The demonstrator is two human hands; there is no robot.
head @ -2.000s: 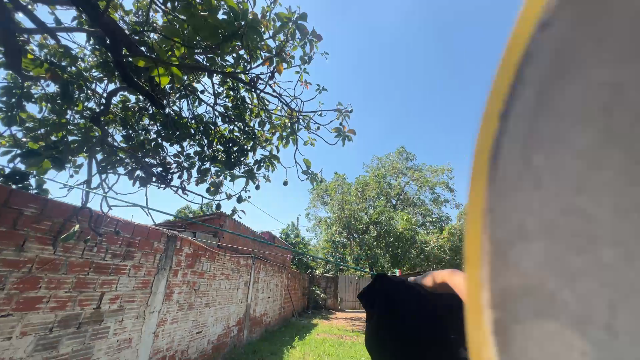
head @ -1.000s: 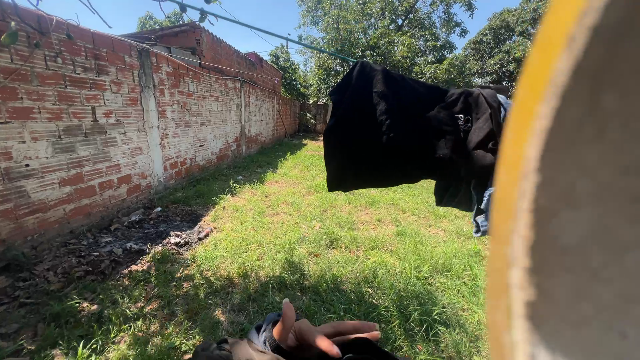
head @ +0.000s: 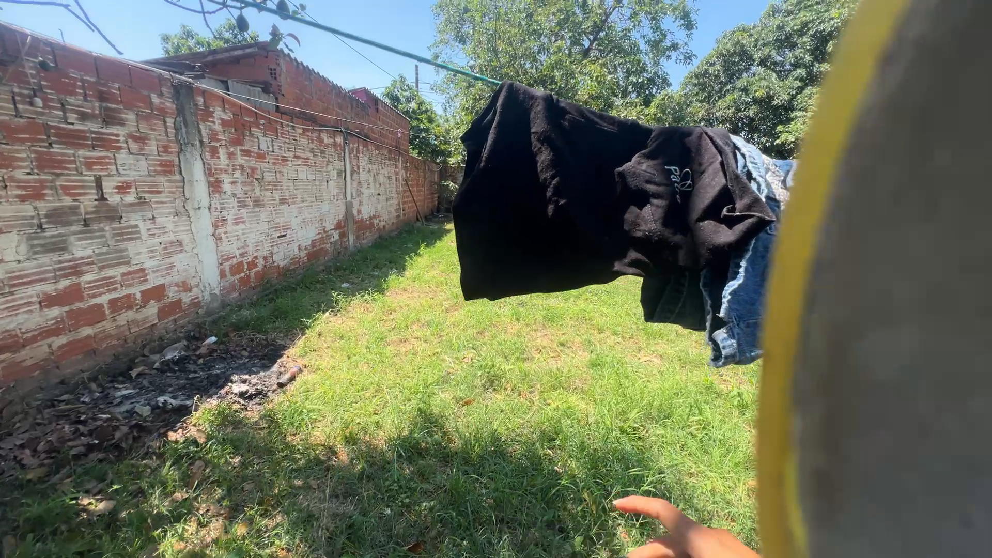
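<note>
My right hand point(head: 686, 535) enters at the bottom edge, right of centre, partly cut off. Its fingers point left and are apart, with nothing seen between them. My left hand is out of view. Above hangs a black garment point(head: 542, 194) with light lettering, draped over a green clothesline point(head: 372, 45). Beside it on the right, blue denim clothing point(head: 744, 302) hangs partly behind the black cloth. The right end of the denim is hidden by a large grey thing with a yellow rim point(head: 891, 310), very close and blurred.
A worn brick wall point(head: 101, 201) runs along the left side. At its foot lies a patch of dry leaves and burnt debris point(head: 178, 387). Grass point(head: 465, 387) covers the ground. Trees point(head: 566, 54) stand at the back, and thin branches hang at the upper left.
The view has tilted down from the sky and tree. A hand was at the black garment two seconds ago; one second ago fingers showed low near the centre beside dark cloth. That cloth is out of view.
</note>
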